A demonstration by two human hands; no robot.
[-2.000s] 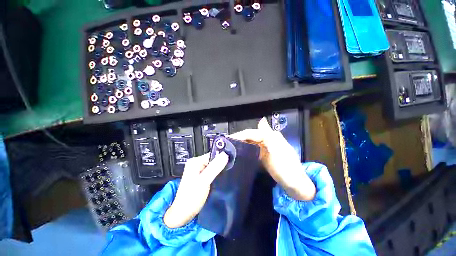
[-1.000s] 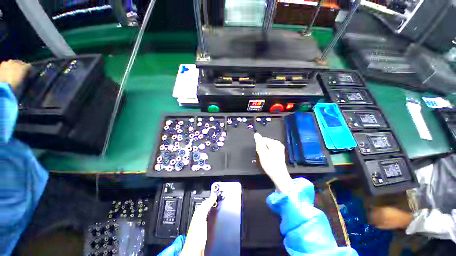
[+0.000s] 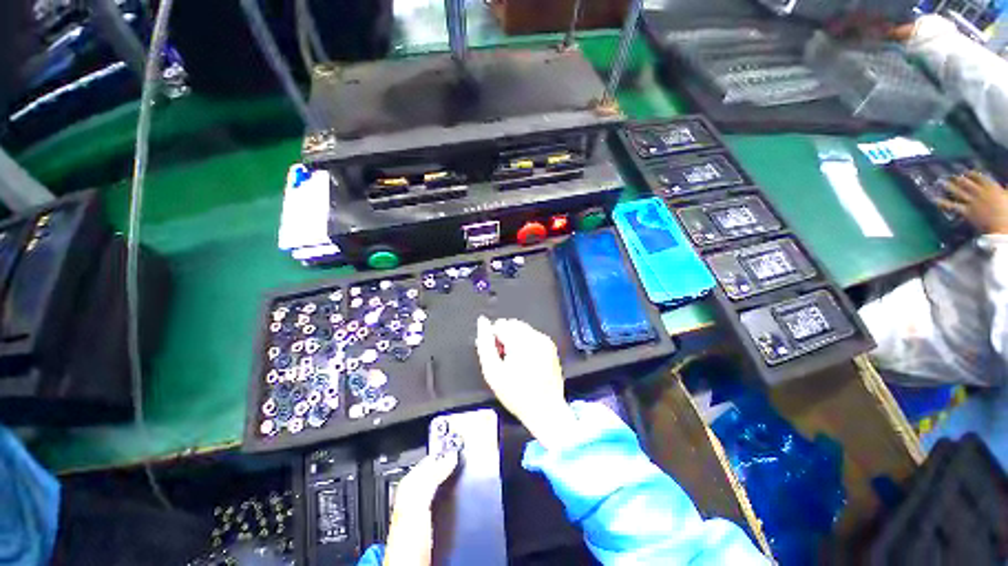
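Note:
My left hand (image 3: 416,492) holds a glossy pale-reflecting rear cover (image 3: 476,481) below the parts tray, its thumb near the camera area at the top corner. My right hand (image 3: 526,374) is over the middle of the black parts tray (image 3: 448,359), with its fingers bent together and a small reddish-brown patch near the fingertips. Whether it pinches a small part cannot be told. Many camera lens rings (image 3: 332,354) lie scattered in the tray's left part, and a few at its back edge.
Dark blue panels (image 3: 606,290) and light blue panels (image 3: 663,252) lie to the right. Behind stands a black two-station press (image 3: 470,205). Phone bodies sit in a tray (image 3: 812,321) at right and in slots below the parts tray. An open box holds blue film (image 3: 779,470). A neighbour's hand (image 3: 978,201) shows.
Two seconds ago both hands were at the cover; my right hand has since gone over the parts tray. Since one second ago it has moved from the tray's back compartments towards its middle. The view has shifted.

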